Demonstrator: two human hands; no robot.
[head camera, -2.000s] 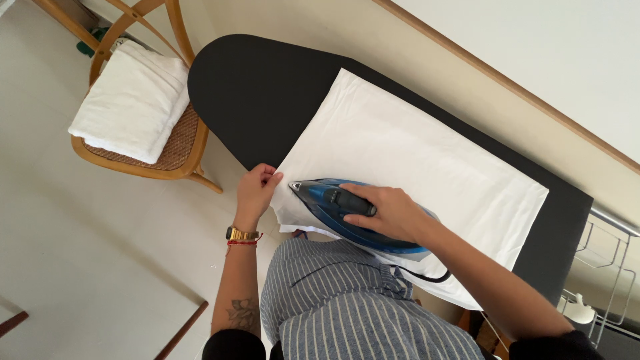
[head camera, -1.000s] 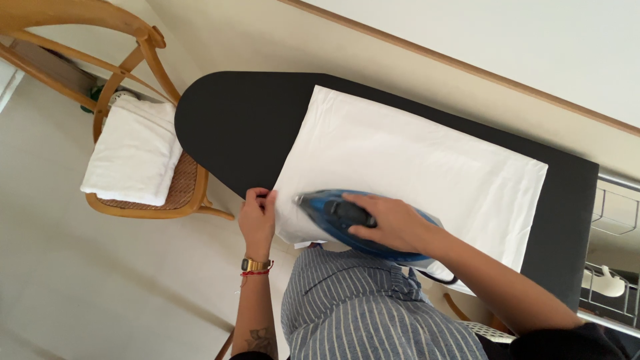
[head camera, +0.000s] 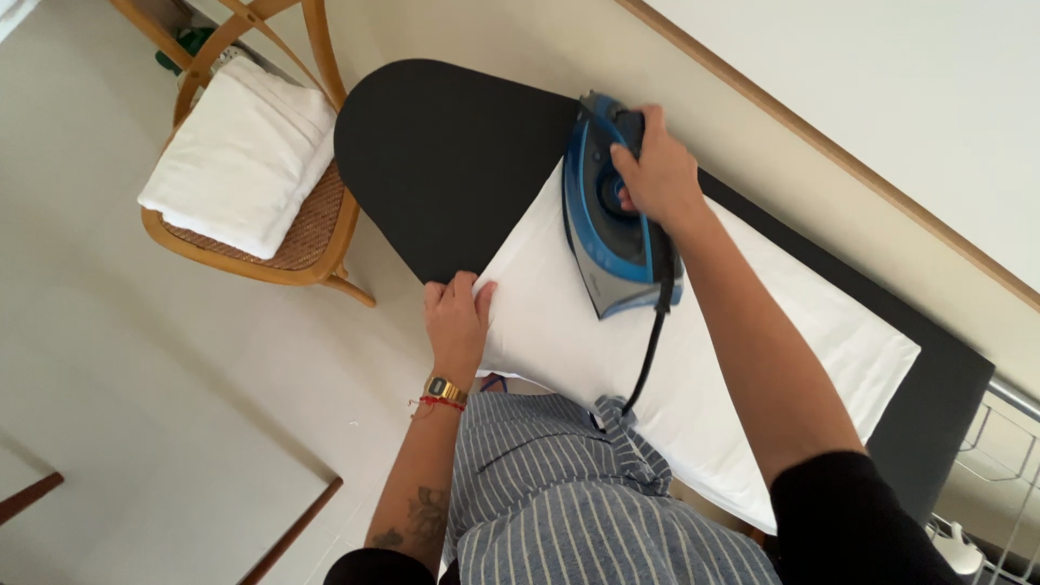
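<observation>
My right hand (head camera: 662, 166) is closed around the handle of a blue and grey steam iron (head camera: 609, 244), which lies on a white cloth (head camera: 536, 325) near its far left corner, tip toward the wall. A black cord runs from the iron's heel toward my apron. The cloth is spread flat over a black ironing board (head camera: 447, 154) and hangs past its near edge. At the cloth's left edge, my left hand (head camera: 459, 321) has its fingers on the hem, with the thumb on the fabric; whether it pinches the cloth is hard to tell.
A wooden chair with a woven seat (head camera: 313, 227) stands left of the board, bearing folded white cloths (head camera: 244, 154). Beyond the board runs a wall with a wooden edge strip (head camera: 812, 138). A metal wire rack (head camera: 999, 439) is at the right, beside the board's wide end.
My right hand has moved the iron from the cloth's near left part to its far left corner, and the iron has turned to point toward the wall. My left hand remains at the cloth's left edge.
</observation>
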